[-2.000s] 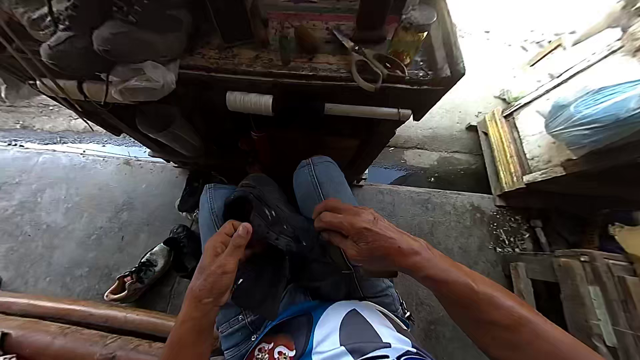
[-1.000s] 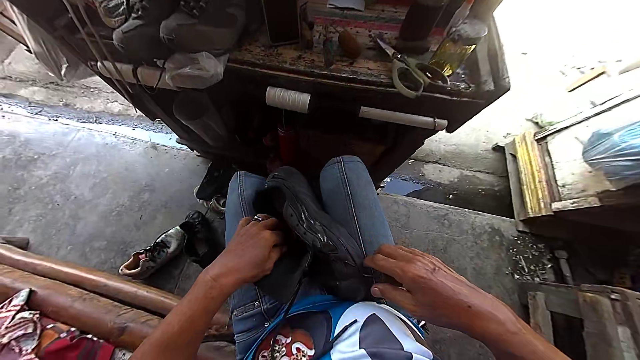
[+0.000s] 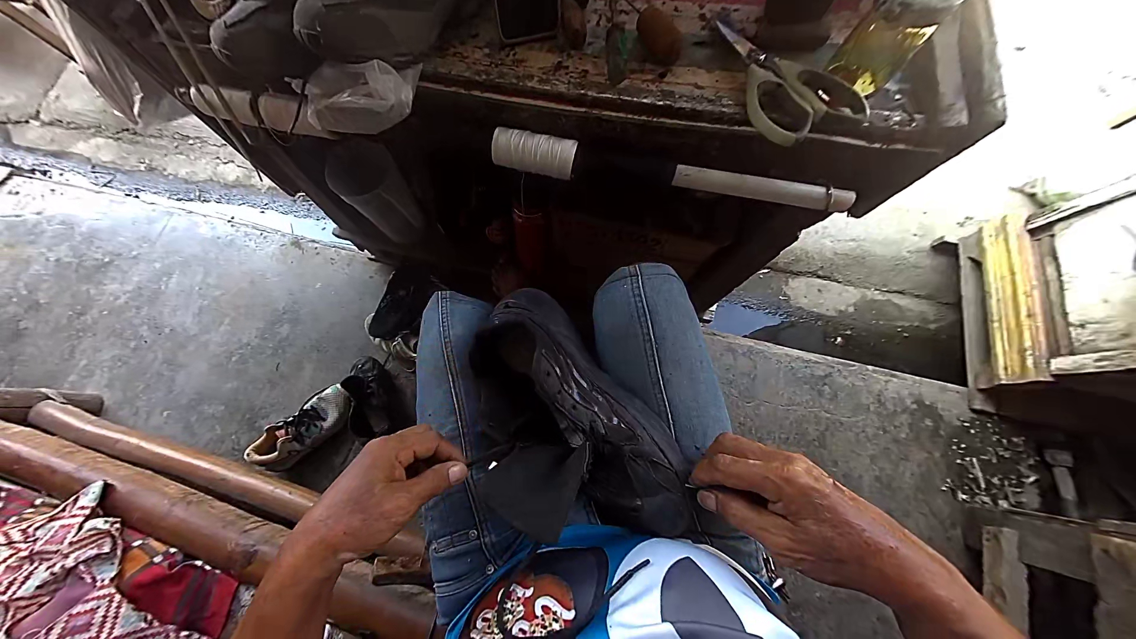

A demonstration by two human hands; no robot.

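Observation:
A black shoe (image 3: pixel 595 399) lies on my lap between my jeans-clad thighs, its opening toward the upper left. Over my left thigh, against the shoe, hangs a piece of black material (image 3: pixel 532 488). My left hand (image 3: pixel 395 484) is left of that material, thumb and forefinger pinched on a thin dark strand that runs toward it. At the shoe's lower right end, my right hand (image 3: pixel 772 506) has its thumb and fingertips pinched together; a thin line shows faintly at the tips, and what it is I cannot tell.
Scissors (image 3: pixel 781 89) lie on the worn wooden bench (image 3: pixel 674 111) ahead, with a thread spool (image 3: pixel 534 153) on a rod along its front. A worn sneaker (image 3: pixel 302 426) stands on the floor at left, near wooden poles (image 3: pixel 177 470). A wooden crate (image 3: pixel 1012 302) is at right.
Both hands have moved apart, the left one off the shoe to the left, the right one outward from the shoe's side. The black material now lies spread beside the shoe.

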